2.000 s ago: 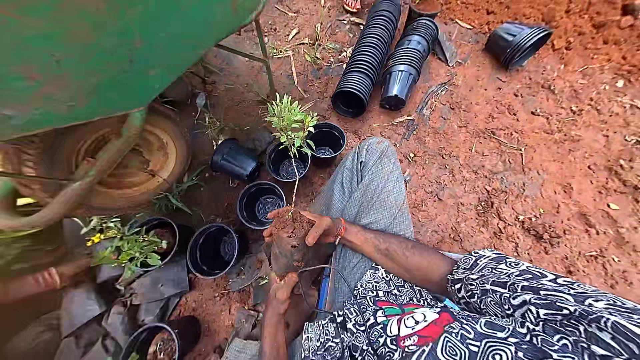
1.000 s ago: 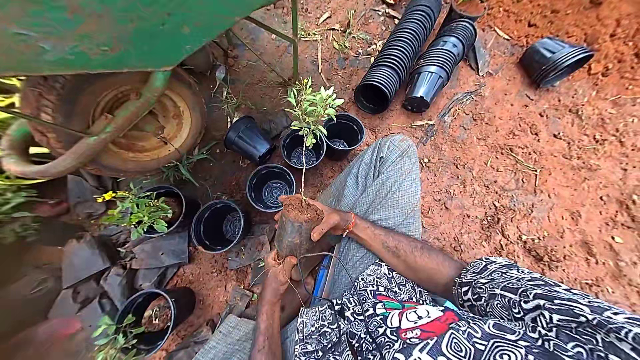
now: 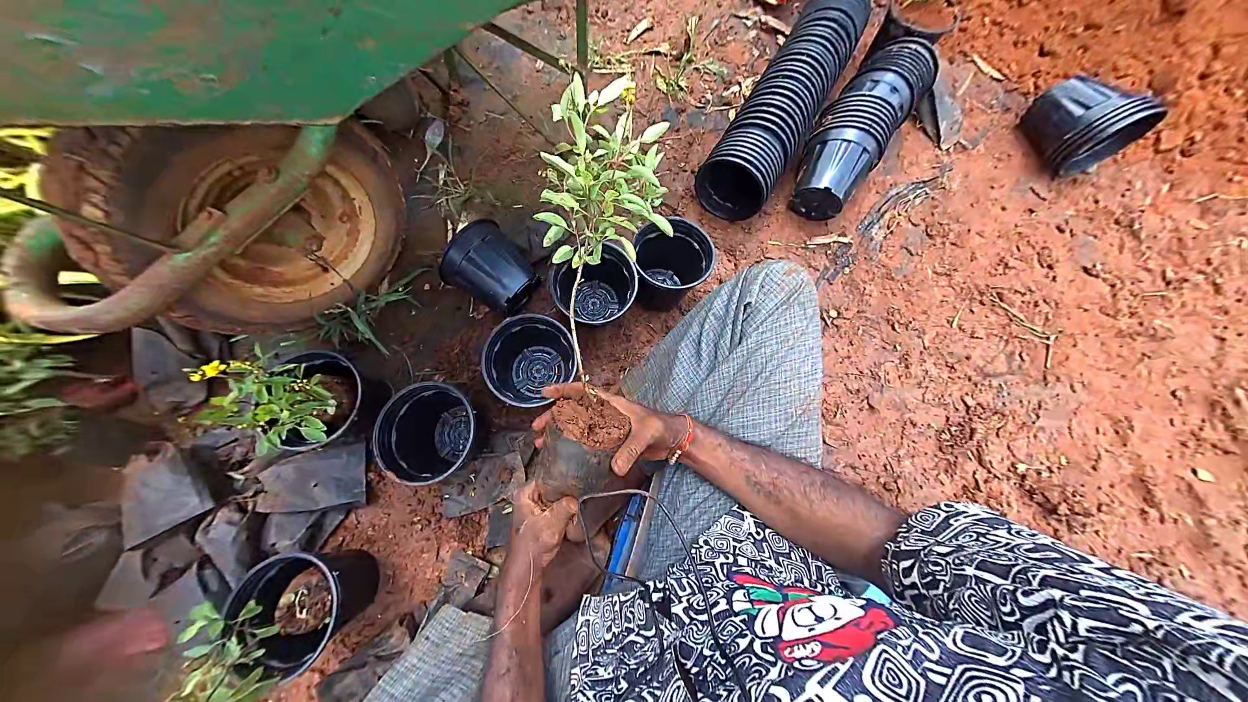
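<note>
My right hand (image 3: 634, 429), with a red and orange cord at its wrist, grips the upper part of a dark bag of soil (image 3: 570, 466) around its rim. Reddish soil (image 3: 591, 422) shows at the bag's top, and a leafy seedling (image 3: 600, 175) rises from it on a thin stem. My left hand (image 3: 542, 517) holds the bag's lower end, its thumb against the side. Just beyond the bag lie black plastic pots (image 3: 529, 361), several of them open side up and one (image 3: 489, 265) tipped over.
A green wheelbarrow (image 3: 214, 58) with a muddy wheel (image 3: 283, 224) stands at upper left. Two stacks of nested pots (image 3: 780, 107) lie at the top. Potted plants (image 3: 327, 400) and black plastic scraps (image 3: 166, 492) are at left. A blurred person's hand (image 3: 102, 643) shows at lower left.
Both hands stay on the bag, and its soil top is now tilted more toward the camera. The other person's arm at left has moved.
</note>
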